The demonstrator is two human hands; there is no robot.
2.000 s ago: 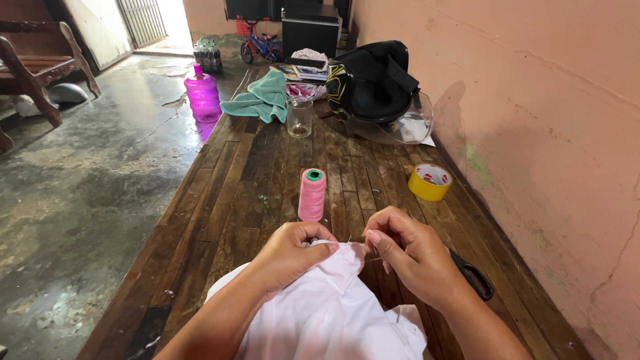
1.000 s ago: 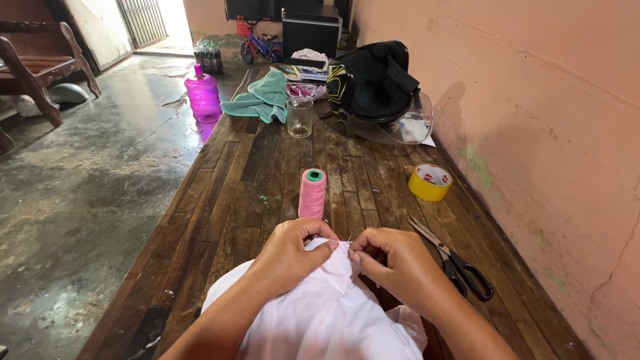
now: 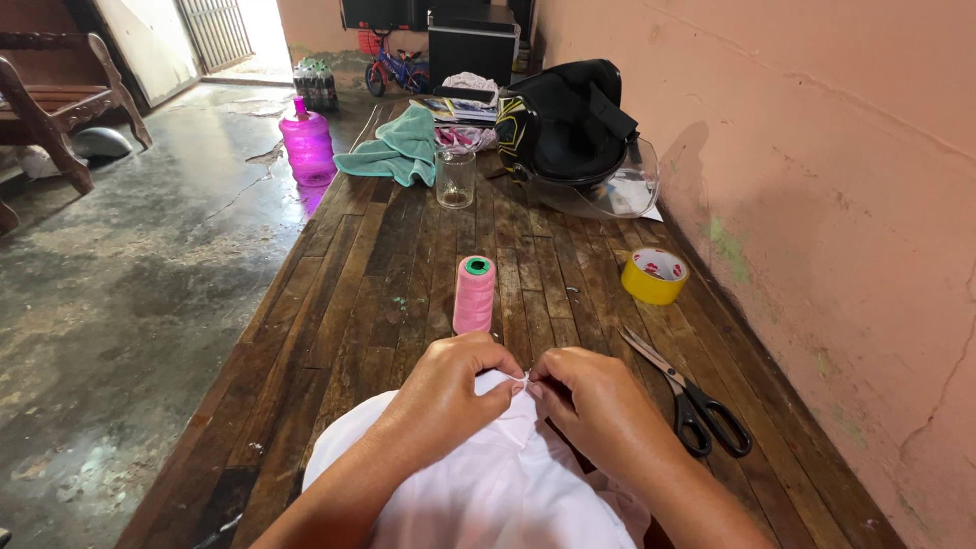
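White cloth (image 3: 473, 473) lies bunched at the near edge of the wooden table. My left hand (image 3: 461, 389) pinches its upper edge between thumb and forefinger. Close beside it, the thumb and forefinger of my right hand (image 3: 583, 389) are pinched together at the same edge; whether they hold a needle, thread or only cloth is too small to tell. A spool of pink thread (image 3: 474, 297) stands upright just beyond my left hand. Black-handled scissors (image 3: 690, 404) lie to the right of my right hand, blades pointing away.
A roll of yellow tape (image 3: 654, 278) sits near the right wall. Farther back on the table (image 3: 335, 305) are a glass jar (image 3: 455, 183), a teal towel (image 3: 400, 149) and a black helmet (image 3: 568, 130) with a clear visor. A pink water bottle (image 3: 307, 145) stands on the floor at left.
My right hand has moved left, close against my left hand at the cloth's edge. The scissors, mostly covered by my right hand and arm two seconds ago, now show fully.
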